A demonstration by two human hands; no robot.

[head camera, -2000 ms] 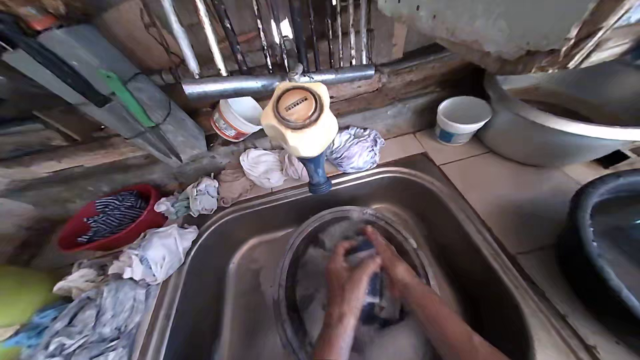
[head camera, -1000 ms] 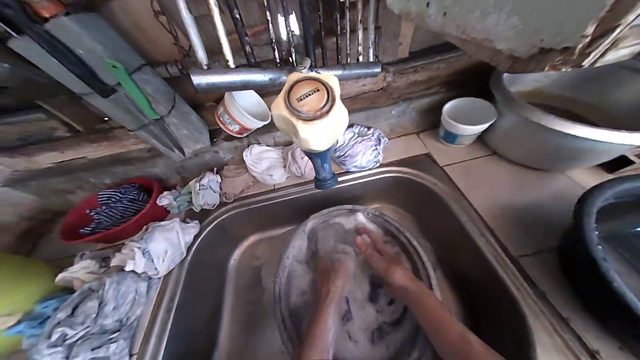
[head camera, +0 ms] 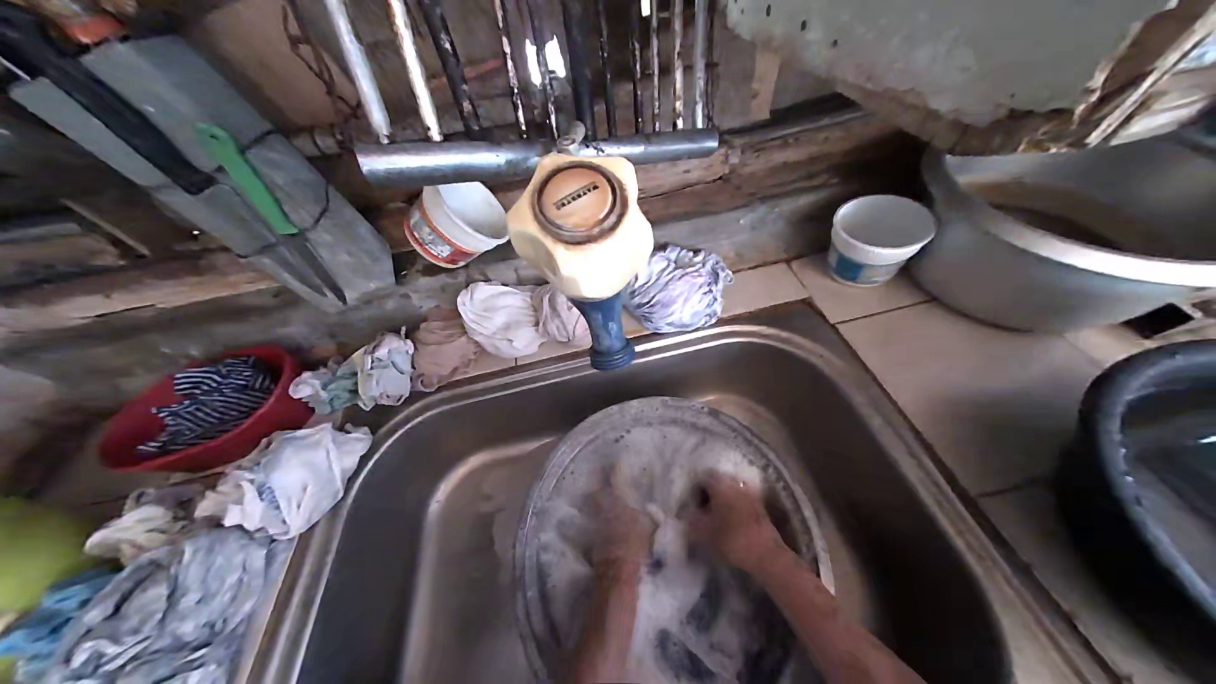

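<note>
A round basin (head camera: 665, 408) of sudsy water stands in the stainless steel sink (head camera: 380, 541), with dark cloth partly showing under the foam. My left hand (head camera: 622, 522) is in the suds left of the basin's middle, its fingers blurred and covered by foam. Just to its right my right hand (head camera: 731, 513) is curled at the foam's surface; whether it grips cloth cannot be seen. The faucet (head camera: 608, 332), with a cream cover (head camera: 579, 228) over it, hangs above the sink's back edge.
Wrung cloths (head camera: 503, 318) line the back and left edges. A red basin (head camera: 285, 380) holds striped cloth. White tubs (head camera: 879, 237) stand behind, a large metal basin (head camera: 1026, 275) and black tub (head camera: 1102, 456) at right. Knives, one green-handled (head camera: 247, 180), are in a rack at upper left.
Two seconds ago both hands were together on a dark blue item above the basin; now they are apart and lower in the suds. The dark item is no longer seen between them.
</note>
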